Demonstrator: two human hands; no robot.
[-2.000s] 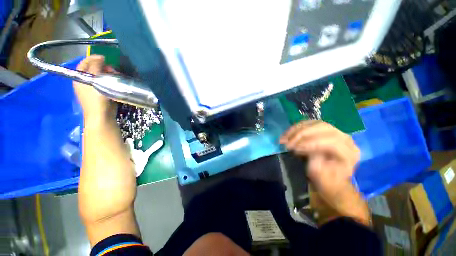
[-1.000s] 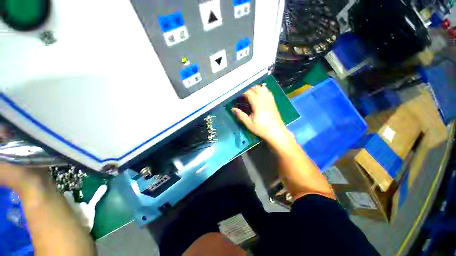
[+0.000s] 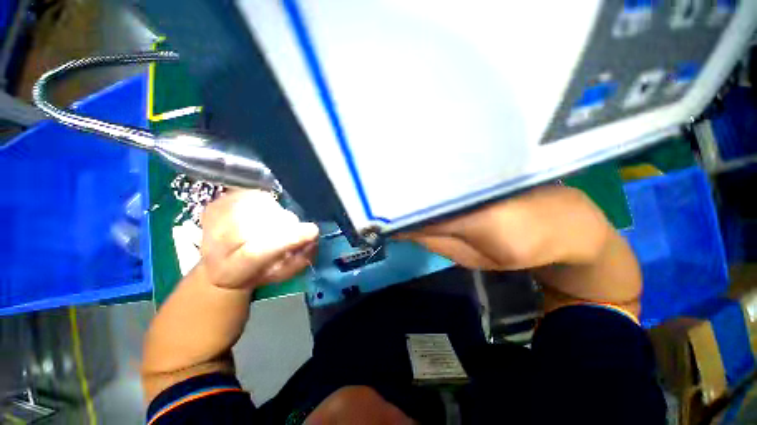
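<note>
The crimping press (image 3: 432, 108) fills the upper view with its white, blue-edged panel. Its small dark die (image 3: 358, 258) shows under the panel's lower left corner, on the light blue base plate (image 3: 415, 264). My left hand (image 3: 253, 241) is just left of the die, fingers curled and fingertips close together; whether they pinch a wire is too blurred to tell. My right hand (image 3: 515, 232) reaches in from the right, fingers pointing to the die and partly hidden under the panel edge; its grip is unclear. The lead pile (image 3: 192, 192) lies behind my left hand.
The gooseneck lamp (image 3: 207, 158) hangs over the left pile, close above my left hand. A white glove (image 3: 188, 246) lies partly hidden beside my left wrist. Blue bins stand at left (image 3: 70, 199) and right (image 3: 676, 241). Cardboard boxes (image 3: 714, 353) are at lower right.
My right hand has moved left from the mat right of the press to the die area. My left hand has come in beside the die. The view has swung back left.
</note>
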